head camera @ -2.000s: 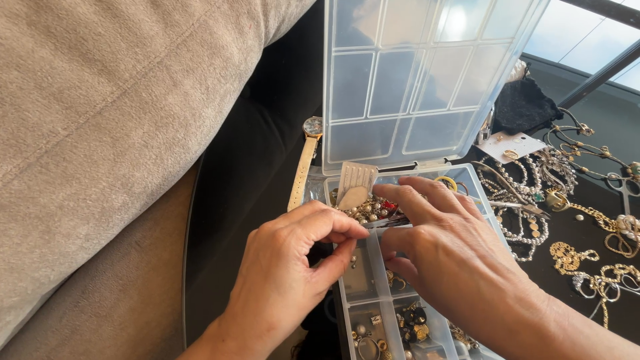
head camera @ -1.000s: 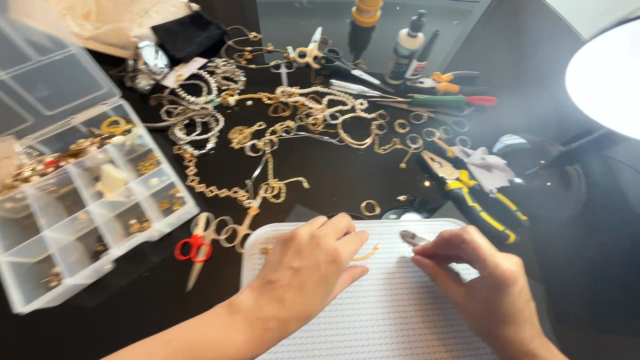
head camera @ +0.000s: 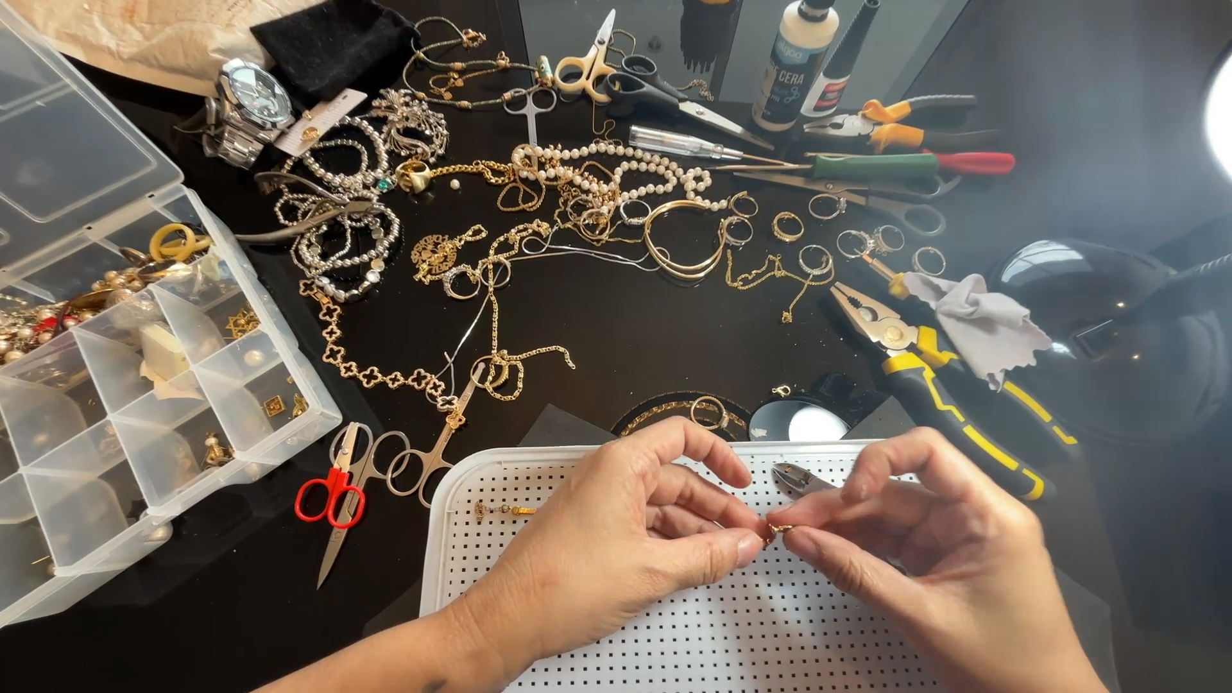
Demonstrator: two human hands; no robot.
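Over a white perforated tray (head camera: 452, 558), my left hand (head camera: 635, 529) and my right hand (head camera: 914, 539) meet at the fingertips. Between them they pinch a small gold-coloured jewelry piece (head camera: 776, 529), mostly covered by the fingers. Small pliers or cutters (head camera: 801, 478) jut out by my right fingers; their handles are hidden under that hand. A thin gold-coloured chain piece (head camera: 500, 510) lies on the tray left of my left hand. Just beyond the tray's far rim are a ring (head camera: 708, 412) and a small round mirror (head camera: 799, 421).
A clear compartment box (head camera: 260, 385) of jewelry stands open at left. Red-handled scissors (head camera: 332, 500) lie between box and tray. Necklaces, a pearl strand (head camera: 664, 168), rings and a watch (head camera: 252, 101) spread behind. Yellow-black pliers (head camera: 938, 385), a green-handled tool (head camera: 876, 166) and bottles (head camera: 797, 63) are at right.
Two seconds ago both hands were at the compartment box; now they are over the tray. Since one second ago, the hands have come together, fingertips at the small gold-coloured piece.
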